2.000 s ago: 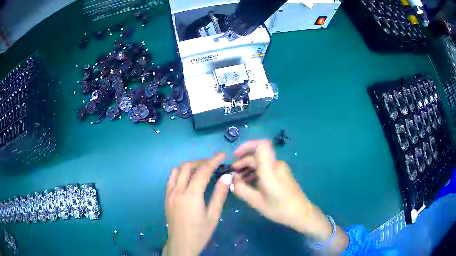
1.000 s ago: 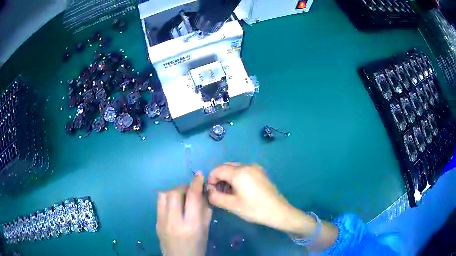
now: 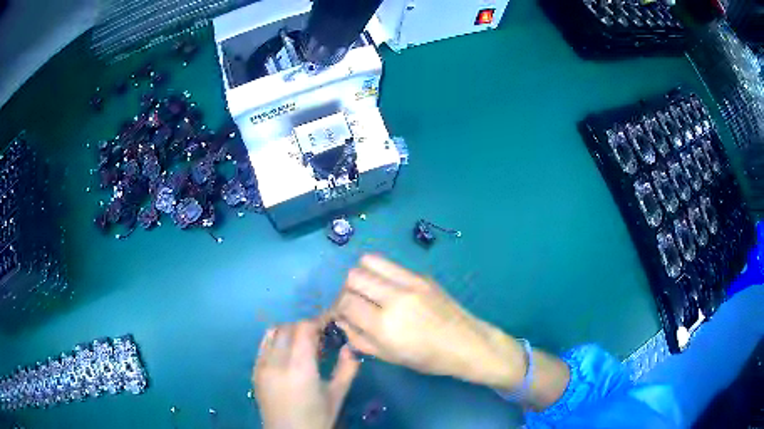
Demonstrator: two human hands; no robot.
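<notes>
My left hand (image 3: 295, 377) and my right hand (image 3: 402, 323) meet at the lower middle of the picture, both bare and somewhat blurred. A small dark wired module (image 3: 334, 337) is held between their fingers and is partly hidden by them. Its lead cannot be made out. Two more small modules lie on the green mat in front of the white screw feeder (image 3: 289, 201): a round-topped one (image 3: 340, 230) close to its front edge, and another (image 3: 425, 233) further right with a thin lead pointing right.
A loose module pile (image 3: 172, 167) lies left of the feeder. Rows of circuit boards (image 3: 75, 373) lie at lower left, beneath stacked trays (image 3: 29, 226). A filled black parts tray (image 3: 670, 180) is at right, another tray (image 3: 628, 25) behind it. A white box (image 3: 436, 21) stands behind the feeder.
The view has shifted, so the bench things sit further left. My hands have stayed together around a small dark piece, with my right hand now partly over it.
</notes>
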